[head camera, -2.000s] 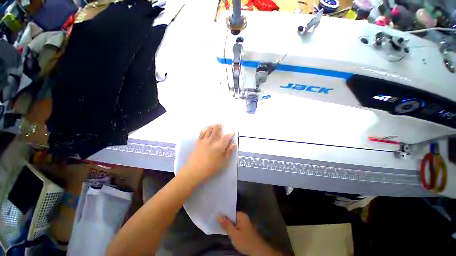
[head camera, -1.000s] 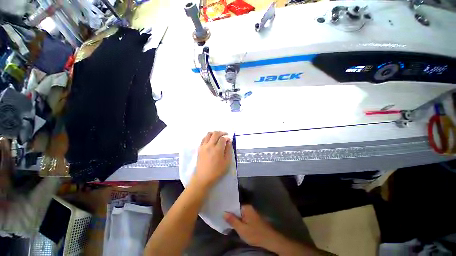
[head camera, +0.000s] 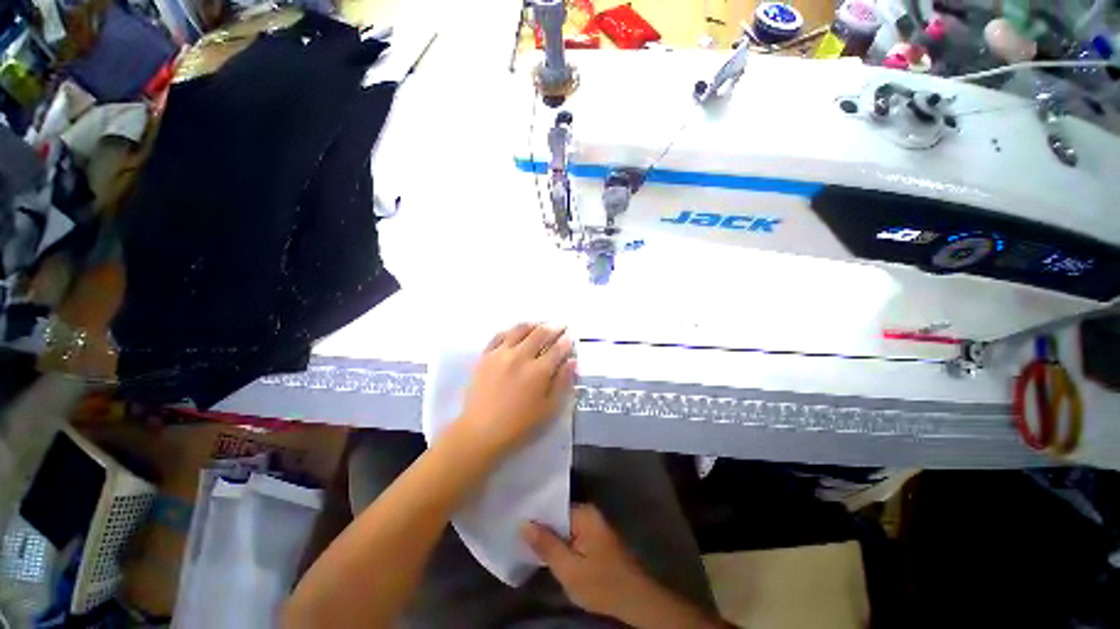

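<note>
A light cloth piece lies over the table's front edge and hangs down above the lap. My left hand lies flat on its upper part, fingers together and pointing at the machine. My right hand pinches its lower right edge between thumb and fingers, over the lap. The white sewing machine stands beyond, its presser foot ahead of my left hand. The cloth's top end is hard to make out against the bright table.
A stack of black cut panels lies on the table at left. Red and yellow-handled scissors are at the right end. Folded light pieces and a cream plastic basket are at lower left. Thread spools stand behind the machine.
The camera view swung right and back. Both hands stay in nearly the same place on the cloth, whose lower end hangs slightly differently. The person's arm seen at far left is out of view.
</note>
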